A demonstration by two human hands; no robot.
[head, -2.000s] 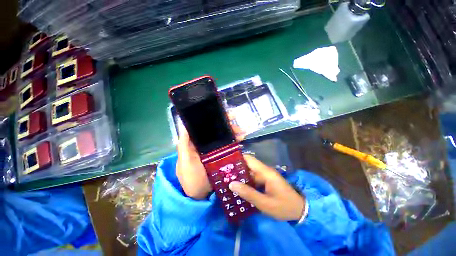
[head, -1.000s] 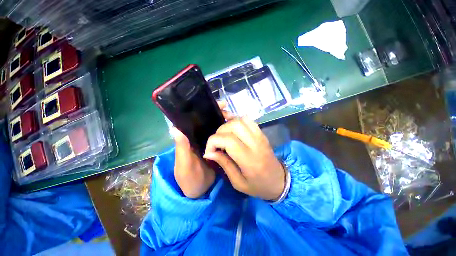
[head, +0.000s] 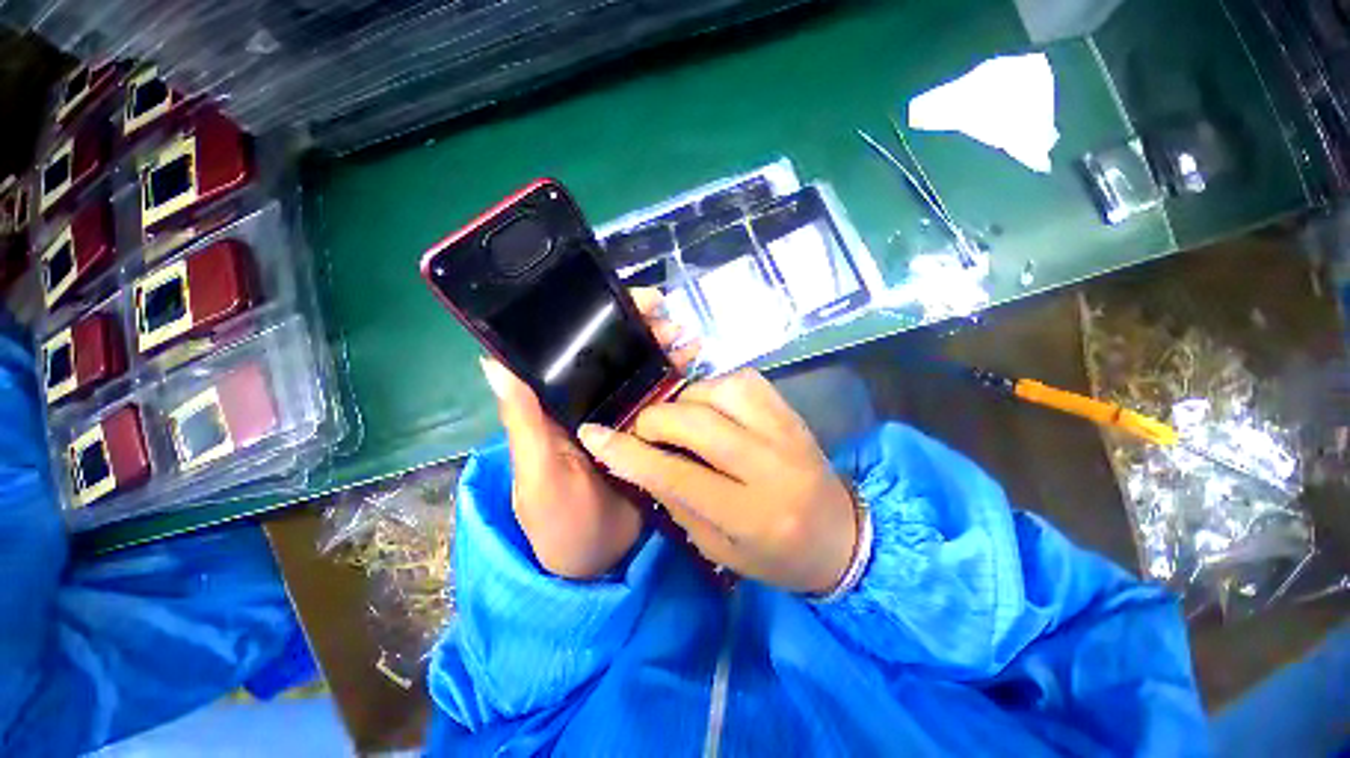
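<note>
A dark red flip phone is held in front of me over the mat's front edge, its black glossy screen half up with a bright reflection. My left hand grips it from the left and below, fingertips showing at its right edge. My right hand is at its lower end, thumb and fingers on the lower edge of the screen half. The keypad half is mostly hidden by my right hand. Behind the phone, a pale lens sheet with several black-edged display windows lies on the green mat.
Blister tray with red phones at left; stacked trays behind. Tweezers, white cloth, film scraps and a small clear container lie at right. A yellow-orange tool lies by the scrap bin.
The phone was open with its keypad showing; now the keypad half is mostly hidden. My right hand has moved from the keys up to the lower edge of the screen half.
</note>
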